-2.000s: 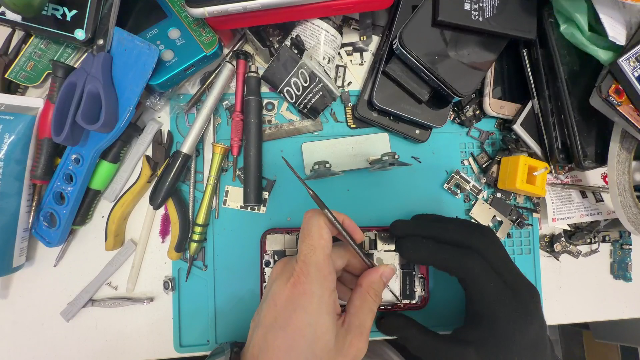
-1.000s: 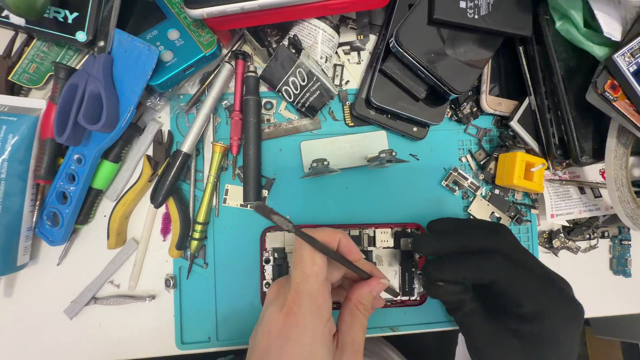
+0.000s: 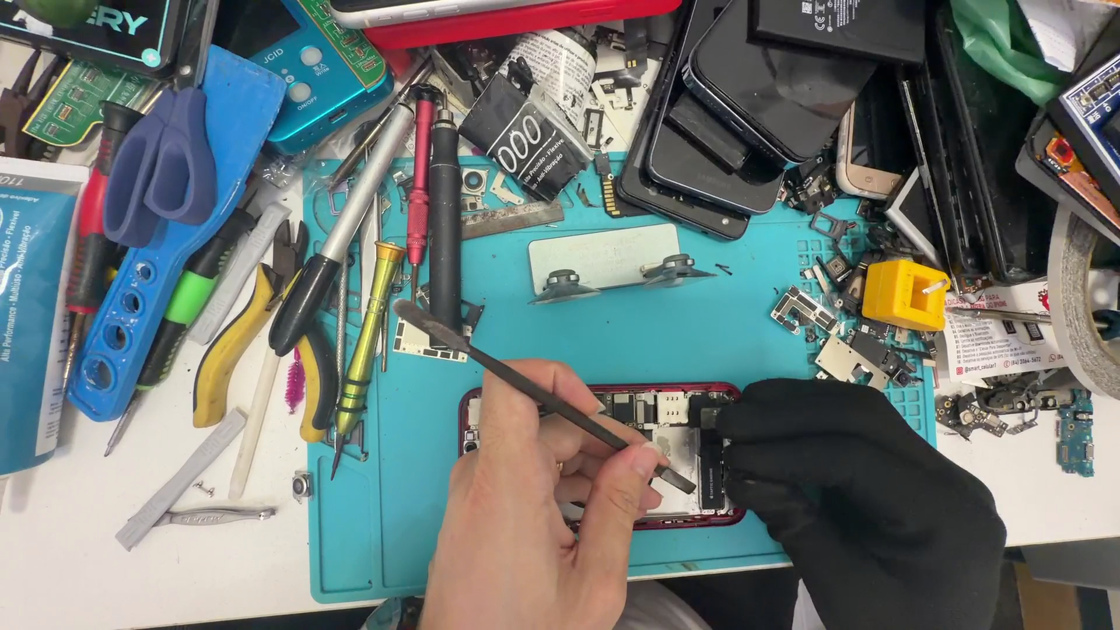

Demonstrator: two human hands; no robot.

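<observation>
An opened smartphone with a red frame (image 3: 612,525) lies sideways on a teal repair mat (image 3: 394,525), its inner boards and metal plates showing. Across it reaches my bare left hand (image 3: 542,499), thumb and fingers closed on a dark metal spudger (image 3: 560,402). One flat tip of this tool is over the phone's silvery battery bay, and its wider blade points up and left. My right hand (image 3: 857,490), in a black glove, is at the phone's right end, fingertips against the edge beside a black part. Whether those fingertips pinch anything is hidden.
Screwdrivers (image 3: 367,332), yellow-handled pliers (image 3: 232,350) and blue scissors (image 3: 162,166) lie at the left. Behind the phone is a metal plate with suction cups (image 3: 604,258). Stacked phones (image 3: 761,79), loose parts and a yellow magnetizer block (image 3: 903,295) are at the right.
The tool in my left hand has turned, with its wider blade now pointing up-left. My gloved right hand has shifted, its fingers now bunched at the phone's right edge instead of spread around the end.
</observation>
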